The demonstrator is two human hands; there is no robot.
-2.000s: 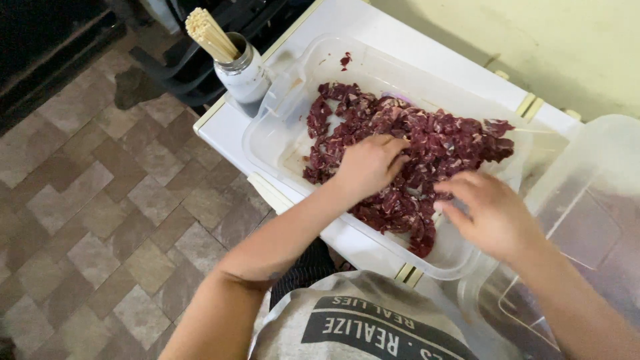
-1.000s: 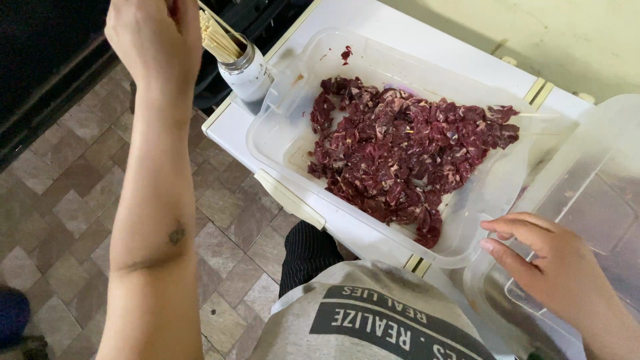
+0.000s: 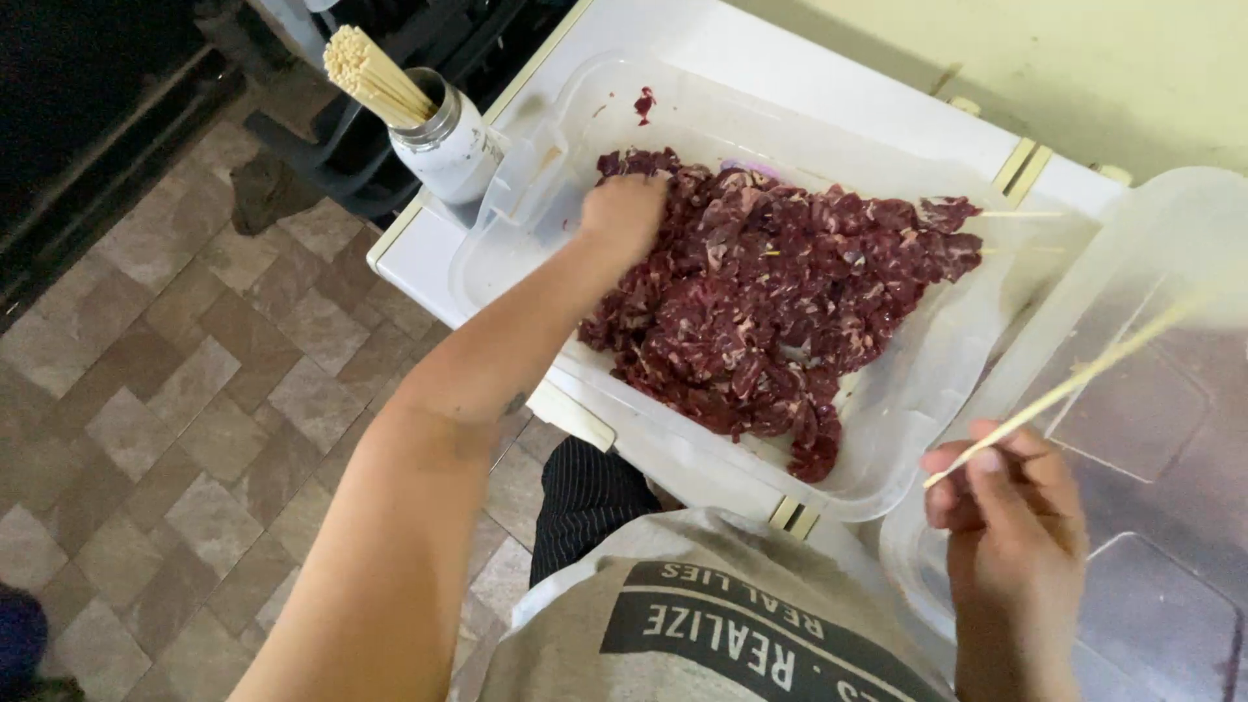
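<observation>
Pieces of raw red meat [image 3: 741, 312] lie heaped in a clear plastic tub [image 3: 877, 487]. My left hand [image 3: 624, 214] is at the upper left of the heap, its fingers lowered against the meat and mostly hidden, so whether it grips a piece does not show. Over the tub's right side, my right hand [image 3: 1014, 487] holds a thin wooden skewer [image 3: 1082, 370] between thumb and fingers, tilted up to the right, with no meat on it. At the heap's right end, wooden skewer ends [image 3: 1024, 214] stick out of the meat.
A white metal bottle [image 3: 448, 156] packed with wooden skewers [image 3: 375, 78] stands beyond the tub's left corner. The tub rests on a white surface [image 3: 414, 258] beside a wall. A second clear plastic container or lid [image 3: 1160, 390] lies at the right. Tiled floor [image 3: 224, 439] is at the left.
My left hand was raised at the upper left near the skewer bottle and is now down on the meat. My right hand, earlier without a skewer, now holds one.
</observation>
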